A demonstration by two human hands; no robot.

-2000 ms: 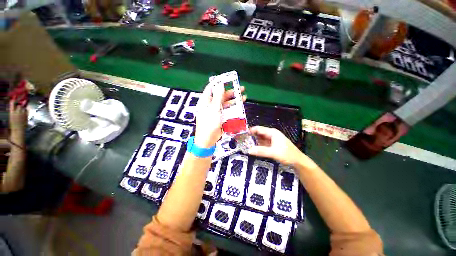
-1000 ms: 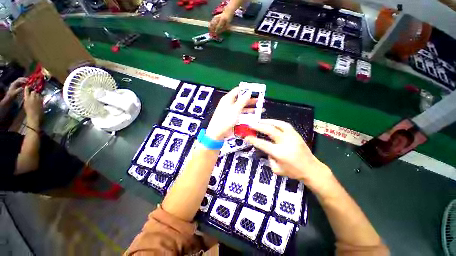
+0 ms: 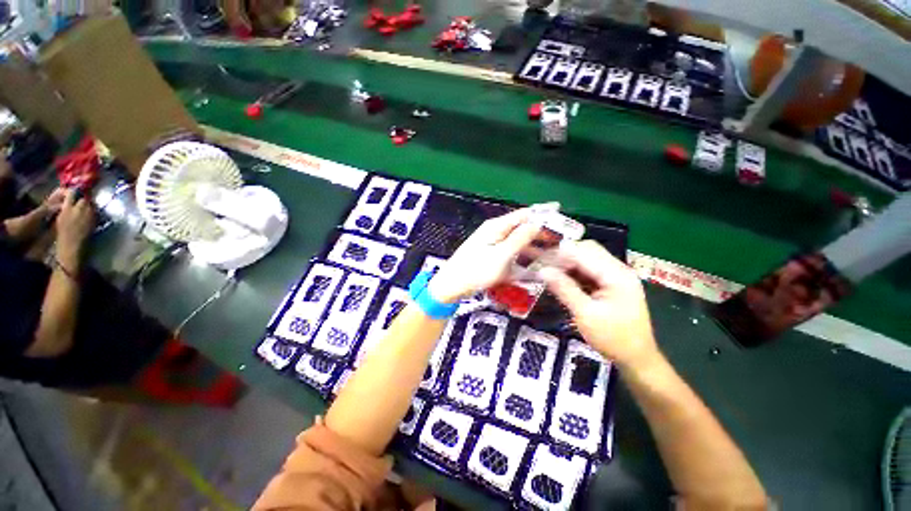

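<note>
My left hand (image 3: 489, 261), with a blue wristband, holds a silver-white and red part-built unit (image 3: 516, 296) above the black parts tray (image 3: 461, 222). The unit's red portion shows below the fingers and a pale end shows above them. My right hand (image 3: 599, 294) is at the unit's right side with its fingertips together on it; the fingers are blurred and I cannot tell if they pinch a small piece. Long panels (image 3: 477, 361) and short panels (image 3: 496, 445) lie in the tray pockets under and in front of my hands.
A white desk fan (image 3: 205, 205) stands left of the tray. A phone (image 3: 789, 294) is at the right. Beyond is the green conveyor belt (image 3: 330, 128) with part-built units (image 3: 553, 122) and red parts. A second tray (image 3: 629, 60) lies across it. Another person's hands (image 3: 72, 215) are at far left.
The unit in my left hand is turned and tilted, its pale face now mostly covered by my fingers. My right hand has moved up along it. The other person's hand across the belt is gone.
</note>
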